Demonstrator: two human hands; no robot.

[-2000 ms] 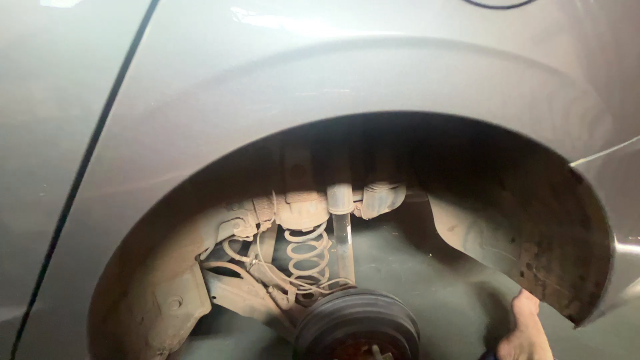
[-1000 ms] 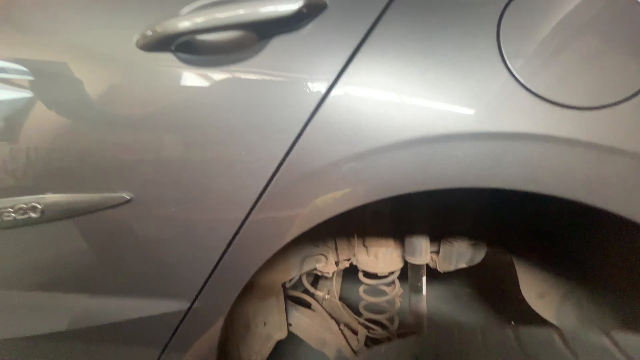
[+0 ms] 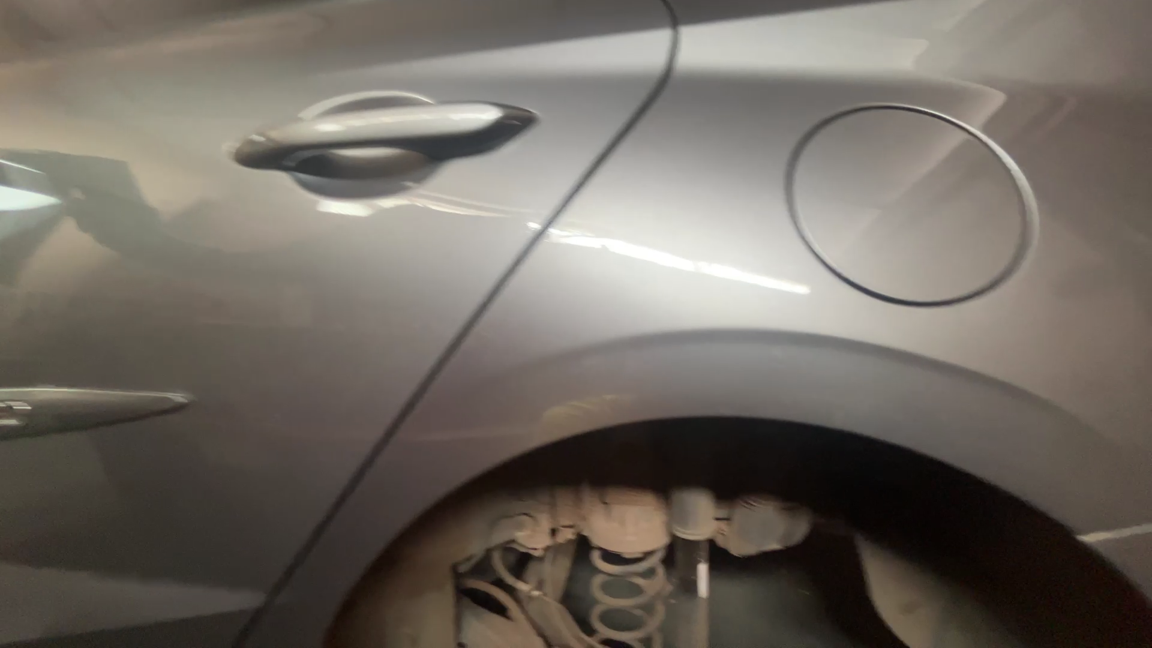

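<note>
Neither my left hand nor my right hand shows in the head view. Grey car bodywork fills it, slightly blurred. In the open rear wheel arch (image 3: 738, 450), at the bottom, a coil spring (image 3: 627, 598) stands beside a shock absorber (image 3: 693, 562). A dusty metal mount (image 3: 625, 520) sits on top of the spring, and a hose or cable (image 3: 540, 598) curves to its left. The brake drum and hub lie below the frame's lower edge, out of sight.
A door handle (image 3: 387, 130) juts out from the rear door at the upper left. The round fuel flap (image 3: 909, 207) is closed, above the arch on the right. A trim strip (image 3: 99, 409) runs along the door at the left edge. The door seam slants between door and fender.
The view has swung up and left, bringing the door handle and fuel flap into sight. A hand seen at the arch's lower right two seconds ago is out of frame, as is the brake drum.
</note>
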